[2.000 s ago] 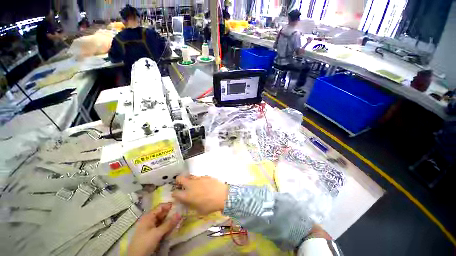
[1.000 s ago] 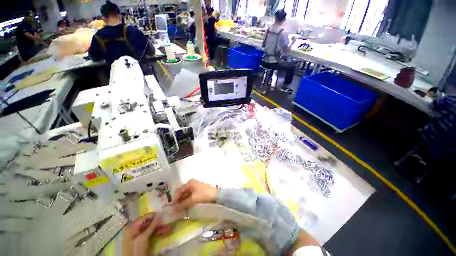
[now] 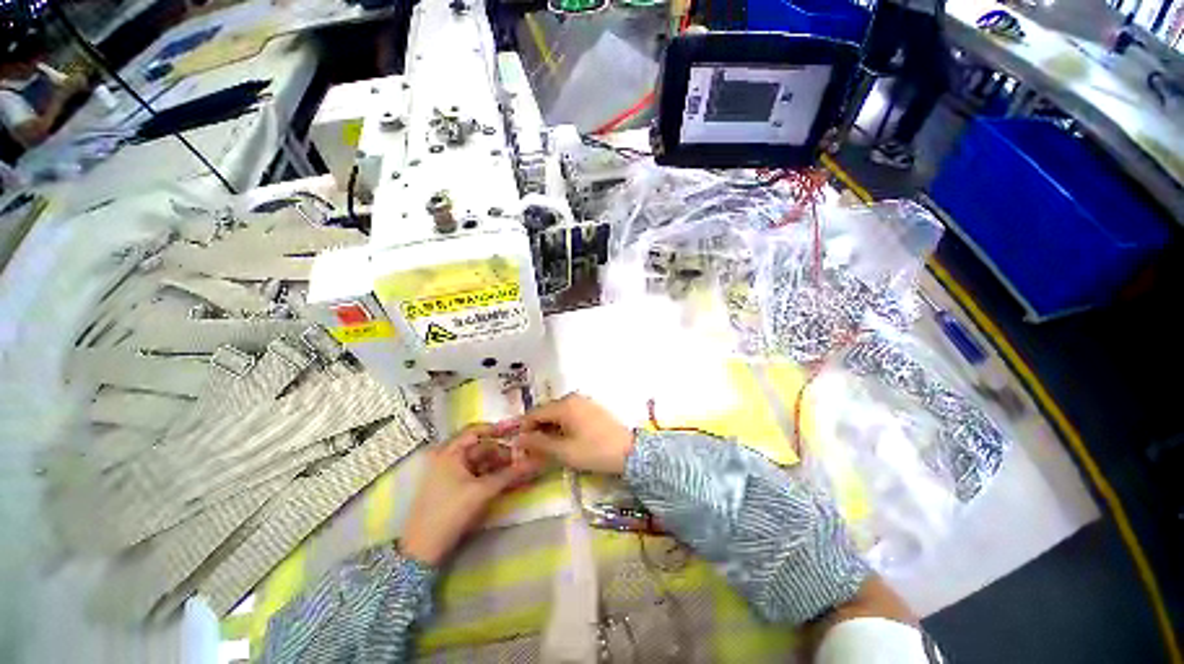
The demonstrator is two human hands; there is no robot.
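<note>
My left hand (image 3: pixel 455 483) and my right hand (image 3: pixel 580 435) are together just in front of the pattern tacker's white head (image 3: pixel 455 301). Their fingertips pinch a small piece at the end of a beige-grey strap (image 3: pixel 571 584), mostly hidden by the fingers. The strap hangs down from the hands toward the lap. Thread snips (image 3: pixel 626 520) lie to the right of the strap, partly beside my right sleeve. The needle area (image 3: pixel 517 387) is just beyond the fingertips.
A big heap of ribbed straps with metal buckles (image 3: pixel 260 428) lies at left. Clear bags of silver hardware (image 3: pixel 831 298) lie at right, with a control panel (image 3: pixel 756 104) behind them. A blue pen-like stick (image 3: pixel 958 335) is near the right edge. A blue bin (image 3: pixel 1045 214) stands beyond.
The view has tilted down. The hands have come together at the strap end, and the strap, earlier lying across toward my right arm, now hangs down toward the lap.
</note>
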